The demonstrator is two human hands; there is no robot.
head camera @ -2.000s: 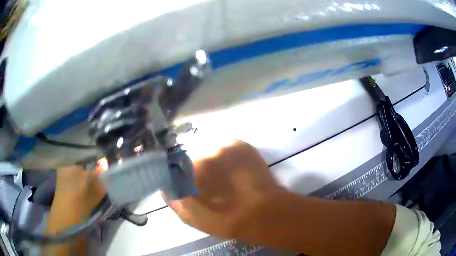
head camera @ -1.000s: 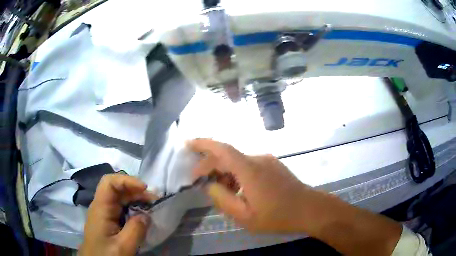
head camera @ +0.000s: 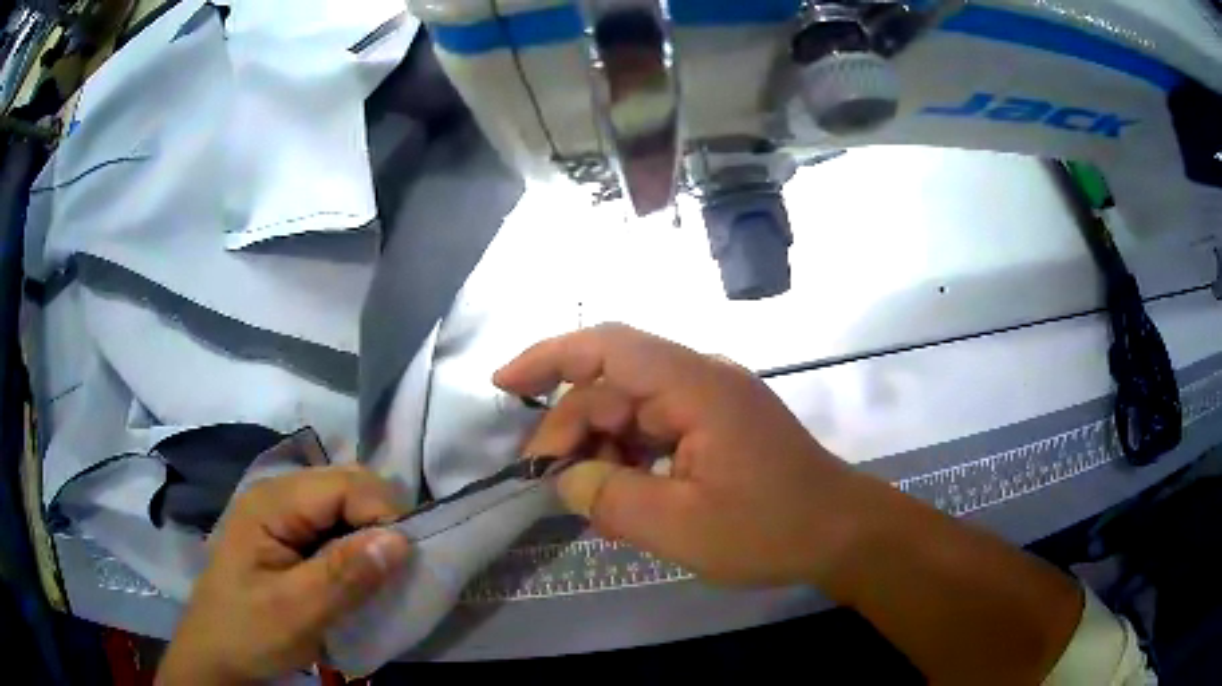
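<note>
My left hand pinches the left part of a folded garment edge between thumb and fingers. My right hand pinches the same edge further right, index finger stretched out over the pale cloth. The edge runs between both hands, dark along its top with pale cloth below, near the front of the table. The light grey garment panels spread to the left, joined to a dark grey fabric piece. A narrow dark band crosses the pale panel.
The sewing machine head stands behind my hands, with its tension dial and a grey attachment hanging down. Black scissors lie at the right near a green tool. A bed ruler runs along the front edge.
Since the first frame, the view has drawn back from the machine head and the garment has come into view. Since the second, the edge between my hands appears straighter and my right index finger has stretched out.
</note>
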